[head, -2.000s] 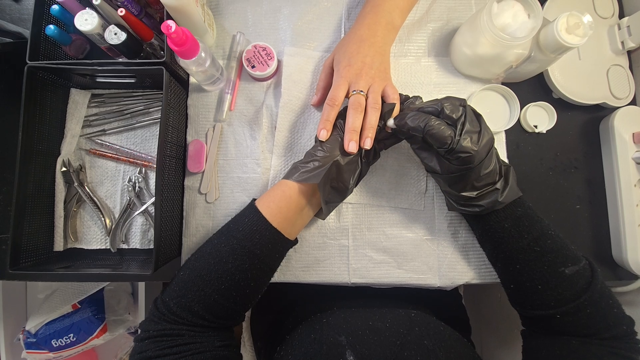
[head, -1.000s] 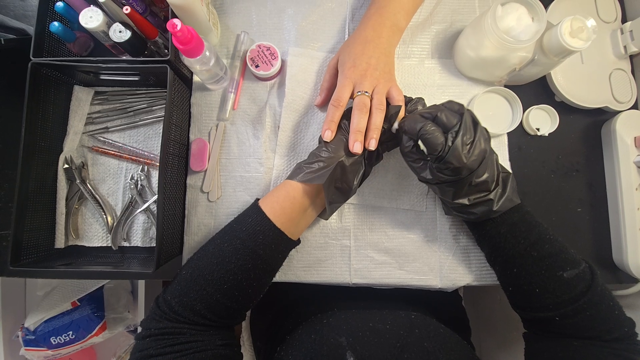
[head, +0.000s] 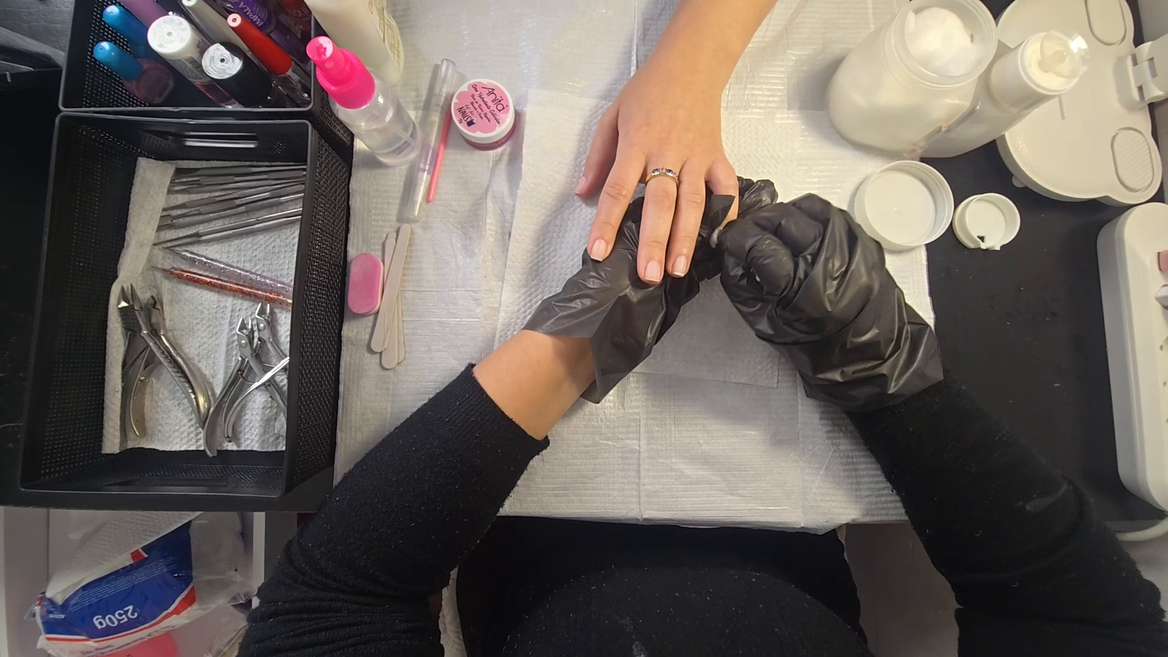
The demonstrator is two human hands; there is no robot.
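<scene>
Another person's hand (head: pixel 662 178), wearing a ring, reaches in palm down from the top edge. My left hand (head: pixel 639 292), in a loose black disposable glove, lies beneath its fingers and holds it near the little finger. My right hand (head: pixel 789 274), gloved in the same way, is curled beside that little finger, its fingertips close to the nail. A small pale tip shows at my right fingertips; what it belongs to is hidden in the fist. A white paper towel (head: pixel 557 182) lies under the hands on a white table cover (head: pixel 584 465).
At left are a black basket (head: pixel 315 228) with cuticle nippers (head: pixel 164 356) and metal tools, nail files (head: pixel 392 292), a pink buffer (head: pixel 365 284), a small jar (head: pixel 484 113) and a pink-topped spray bottle (head: pixel 365 100). At right stand an open cotton jar (head: pixel 876 91), a pump bottle (head: pixel 995 100) and lids (head: pixel 903 205).
My right hand has shifted and turned slightly beside the little finger. My left hand keeps its hold on the other person's hand.
</scene>
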